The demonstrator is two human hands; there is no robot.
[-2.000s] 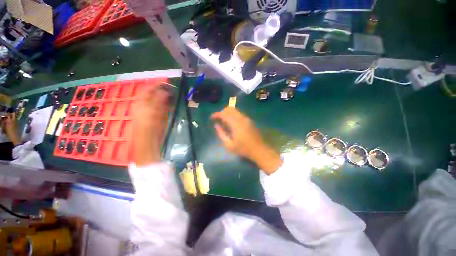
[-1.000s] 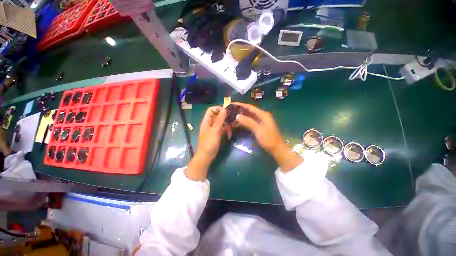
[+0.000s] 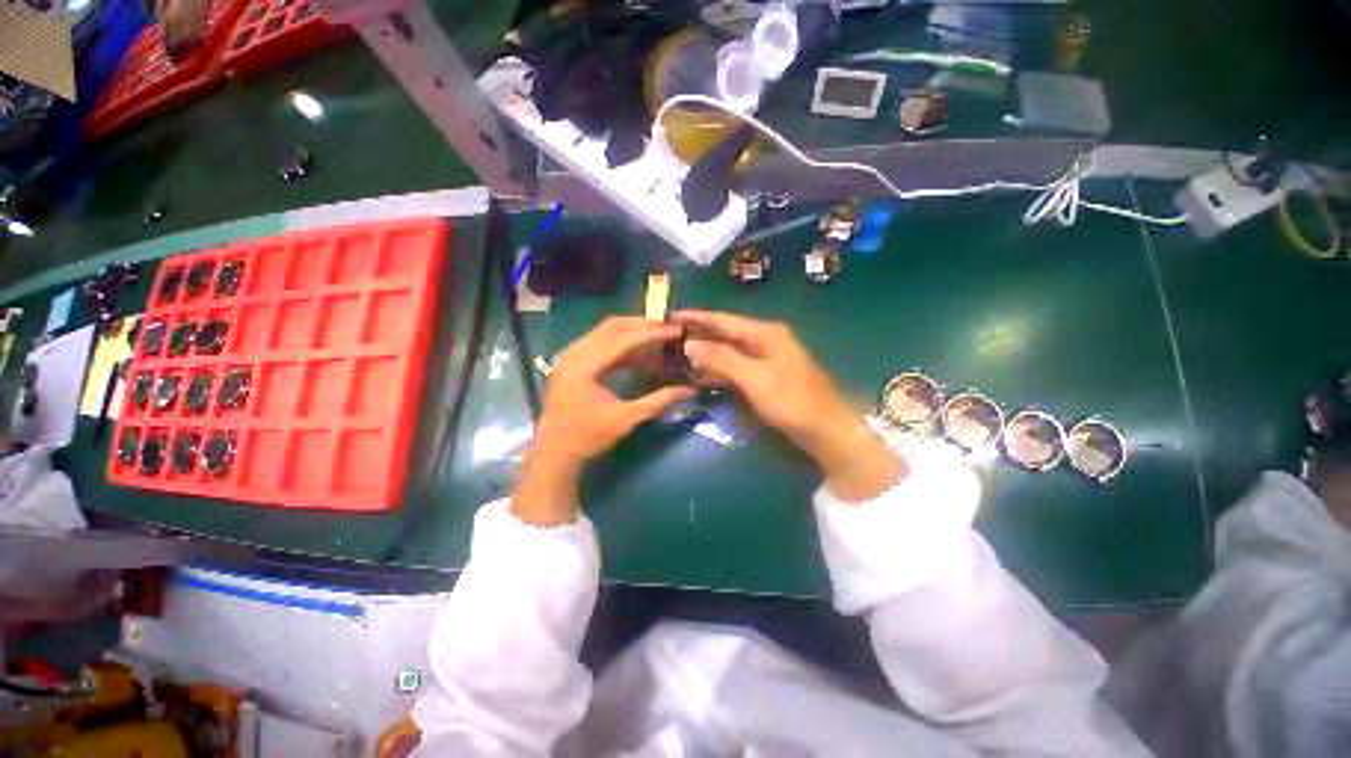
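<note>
My left hand (image 3: 596,400) and my right hand (image 3: 768,388) meet over the middle of the green bench. Between their fingertips they hold a small dark round unit (image 3: 686,356), mostly hidden by the fingers. A small yellow strip (image 3: 656,296) shows just beyond the fingers. Four round metal watch cases (image 3: 973,422) lie in a slanting row to the right of my right hand. A red-orange parts tray (image 3: 282,363) lies at the left, with dark round units in its left pockets and bare pockets at its right.
A white power strip (image 3: 630,185) and a white cable (image 3: 874,179) run behind the hands. Small inner modules (image 3: 822,264) lie near them. Black cables (image 3: 486,326) pass beside the tray. Another person's sleeve (image 3: 1282,600) is at the right; another person's hand (image 3: 181,21) is at top left.
My left hand has left the tray and joined my right hand at the unit. Since one second ago its fingers have spread. The whole view has shifted slightly left and up.
</note>
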